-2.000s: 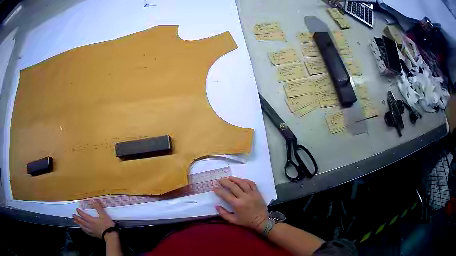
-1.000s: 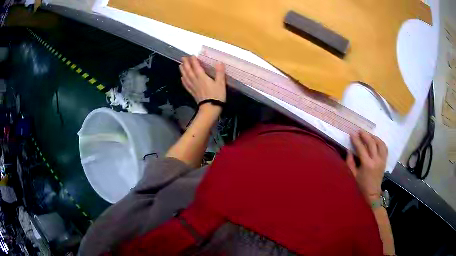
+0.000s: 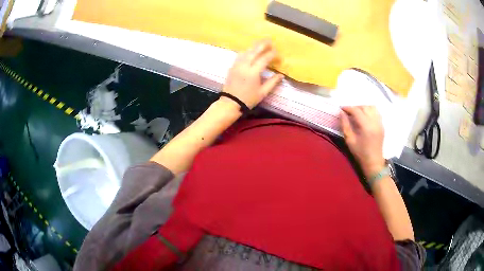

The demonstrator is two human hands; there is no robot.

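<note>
The orange-tan paper pattern [image 3: 186, 21] lies on white underlay paper [image 3: 196, 50]. A pink-red striped fabric strip [image 3: 305, 108] shows between the pattern's near edge and the table edge. My left hand [image 3: 249, 77], slightly blurred, lies across the strip, its fingers over the pattern's edge and its thumb spread away from them. My right hand [image 3: 363, 129] is at the strip's right end with fingers curled; whether it pinches the cloth is unclear. A dark weight [image 3: 301, 22] lies on the pattern.
Black-handled shears [image 3: 430, 122] lie on the grey table [image 3: 403, 119] to the right. Buff paper labels [image 3: 461, 69] are at the right. A white bucket [image 3: 85, 169] and white scraps [image 3: 103, 106] are on the green floor at the left. The red apron [image 3: 286, 196] fills the lower middle.
My left hand has moved right along the strip and up onto the pattern edge. My right hand's fingers have curled in at the strip's end. The view has shifted somewhat.
</note>
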